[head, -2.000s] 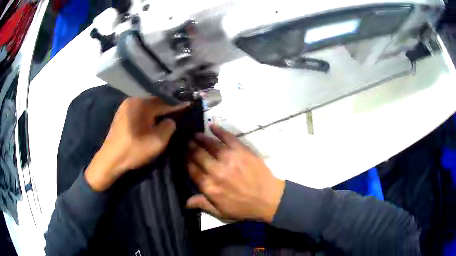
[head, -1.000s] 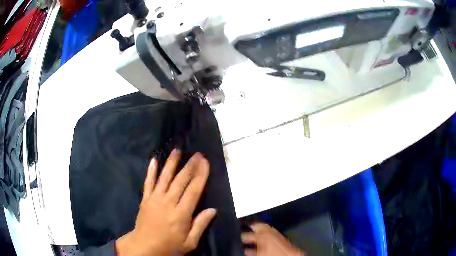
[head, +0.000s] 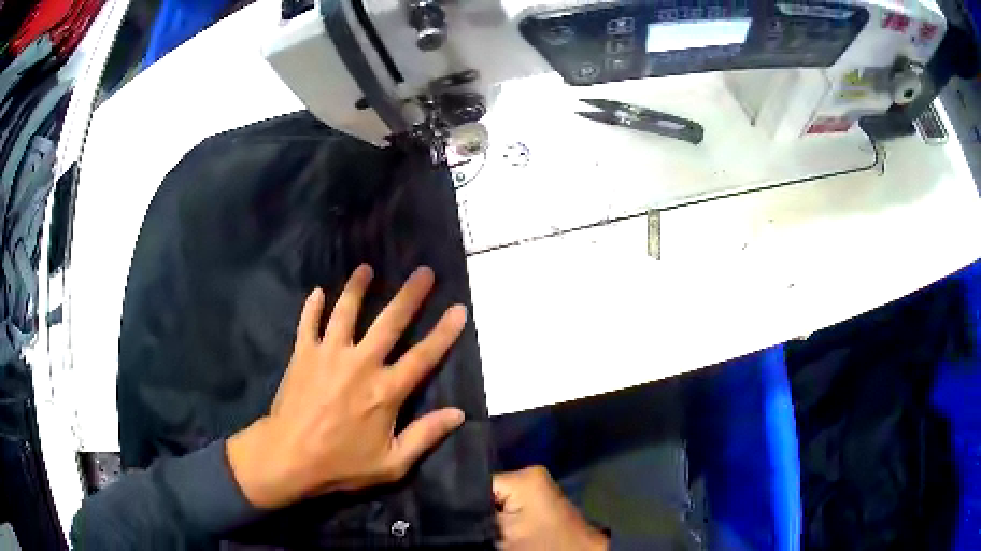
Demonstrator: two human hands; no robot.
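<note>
A large black bag panel (head: 247, 269) with a rounded far-left corner lies flat on the white table, its straight right edge running up to the presser foot and needle (head: 439, 142). My left hand (head: 350, 393) lies flat on the panel with fingers spread, holding nothing between them. My right hand (head: 538, 514) is at the panel's lower right edge, below the table's front edge, with curled fingers pinching the edge of the cloth. Its fingertips are partly hidden by the cloth.
The white sewing machine head (head: 323, 75) and arm with a lit control panel (head: 699, 38) stand at the back. Thread snips (head: 642, 119) lie under the arm. A blue bin (head: 742, 441) is at the table's front edge. Grey cut pieces (head: 27, 215) are stacked far left.
My left hand has moved from near the needle to flat on the panel. My right hand has moved down from beside the needle to the panel's lower edge. The panel now lies spread out.
</note>
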